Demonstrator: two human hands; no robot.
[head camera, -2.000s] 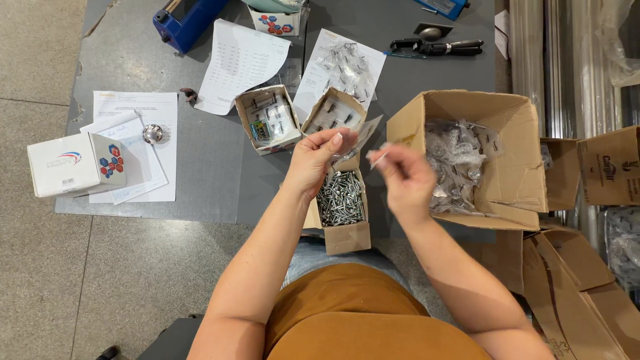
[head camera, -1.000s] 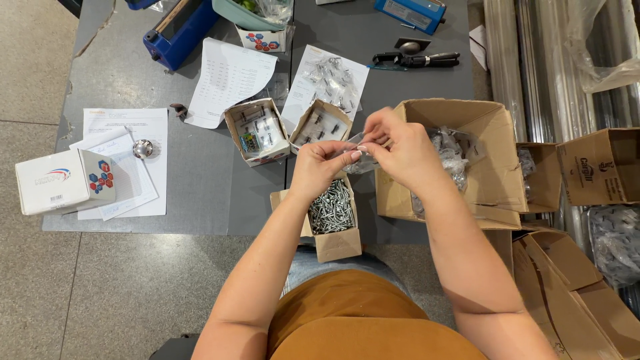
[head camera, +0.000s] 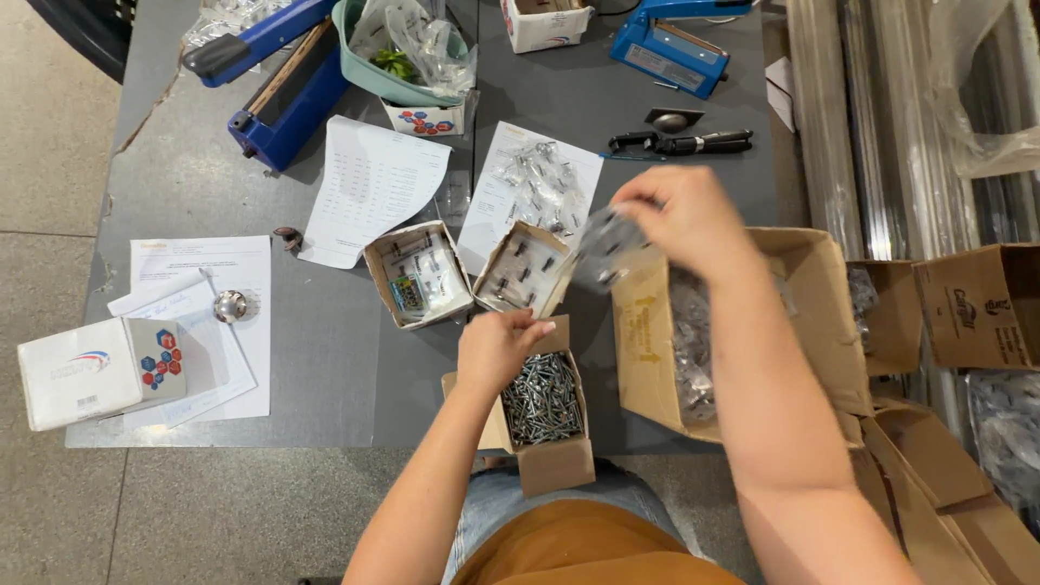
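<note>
My right hand (head camera: 682, 215) pinches a clear plastic bag (head camera: 609, 244) by its top, above the left edge of a large cardboard box (head camera: 642, 349) that holds many clear bags. My left hand (head camera: 504, 345) is at the far end of an open carton of screws (head camera: 543, 398), thumb near the fingertips; whether something small is between them cannot be told. Just beyond it stand two small open boxes: the right one (head camera: 520, 264) holds small dark parts, the left one (head camera: 418, 272) holds small bags with parts. Clear bags (head camera: 544, 183) lie on a printed sheet behind them.
Two blue impulse sealers (head camera: 288, 97) (head camera: 670, 57) stand at the back, with a teal basin (head camera: 357, 61) between them. A black-handled tool (head camera: 691, 144) lies at back right. Papers, a round metal part (head camera: 230, 306) and a white box (head camera: 81, 374) are at left. More cardboard boxes stand at right.
My hands were close together a second ago and are now apart. The right hand has moved away to the right and forward, with a clear bag in it; the left is over the screw carton's far end.
</note>
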